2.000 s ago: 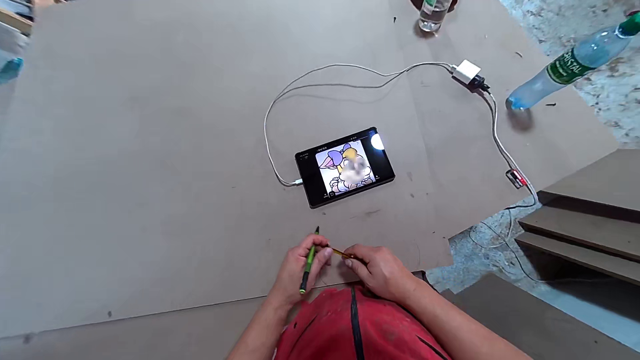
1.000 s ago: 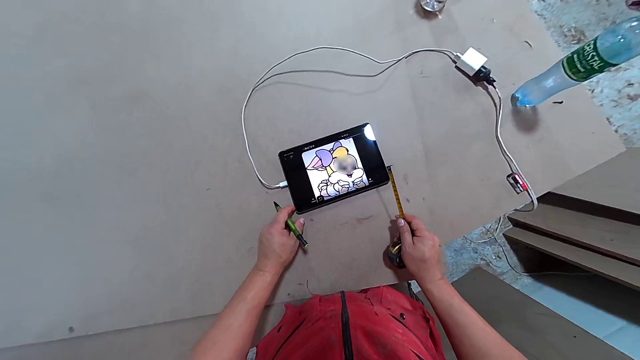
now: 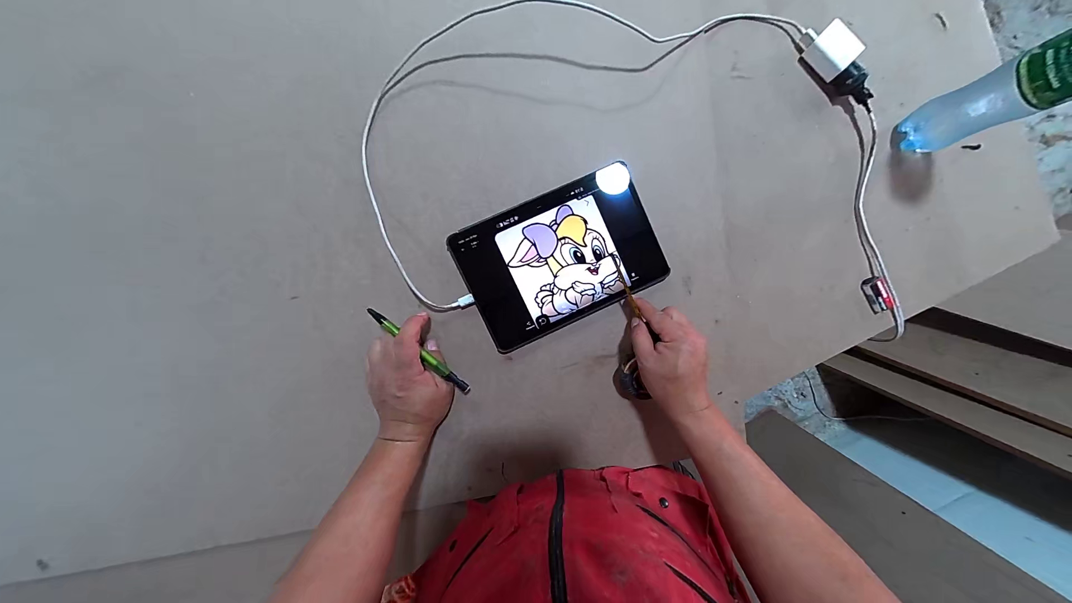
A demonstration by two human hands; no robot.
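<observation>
A tablet [image 3: 559, 256] lies tilted on the board, its screen showing a cartoon rabbit; a bright glare covers its top right corner. Below its left end, my left hand [image 3: 408, 373] holds a green and black pen [image 3: 429, 360], whose ends stick out on both sides. My right hand [image 3: 674, 356] grips a tape measure at the tablet's lower right edge. The tape measure's yellow blade [image 3: 630, 297] reaches out over the right part of the picture on the screen. Its dark case [image 3: 630, 379] shows partly beside and under that hand.
A white cable [image 3: 366, 159] loops from the tablet to a white charger [image 3: 834, 50] in a black plug. A plastic bottle [image 3: 971, 109] with a green label is at the upper right. A small red and black item [image 3: 878, 295] sits by the cord. Stacked boards [image 3: 963, 377] are at the lower right.
My right hand has moved up and left from beside the tablet's right end, bringing the tape blade over the screen. Two seconds ago both hands were together below the tablet.
</observation>
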